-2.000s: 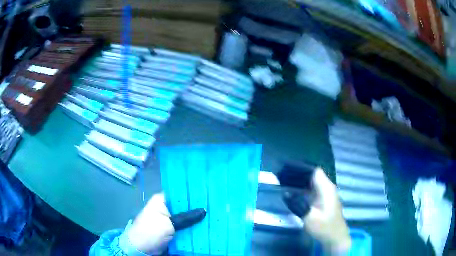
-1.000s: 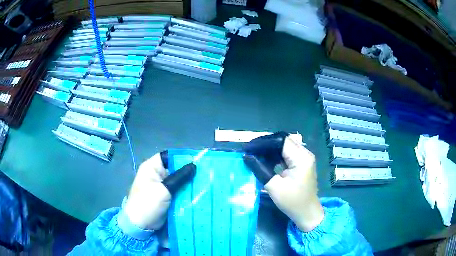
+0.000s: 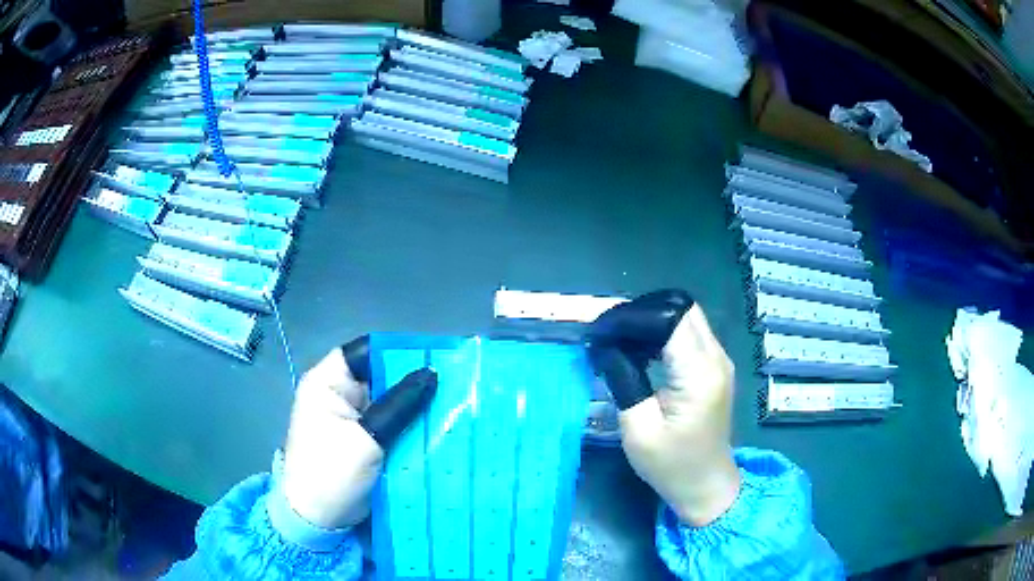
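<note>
A flat sheet of teal strips (image 3: 482,465) is held up in front of me, shiny, its lower edge cut off by the picture. My left hand (image 3: 340,443) grips its left edge, black-cotted thumb on the front. My right hand (image 3: 675,397) has its black-cotted fingers pinched at the sheet's top right corner. A silver heat sink (image 3: 556,305) lies on the mat just behind the sheet, partly hidden by my right fingers. Another silver part shows between the sheet and my right hand, mostly hidden.
Heat sinks with teal patches (image 3: 232,233) stand in rows at left. A column of plain heat sinks (image 3: 811,306) is at right. Dark red-brown jigs (image 3: 68,136) are far left. A white cloth (image 3: 998,397) lies at the right edge. White scraps, clear plastic and a cardboard box (image 3: 782,114) are at back.
The blurred view has steadied and shifted since the first frame. My right hand has come to the sheet's top right corner. Since one second ago, it has moved slightly right.
</note>
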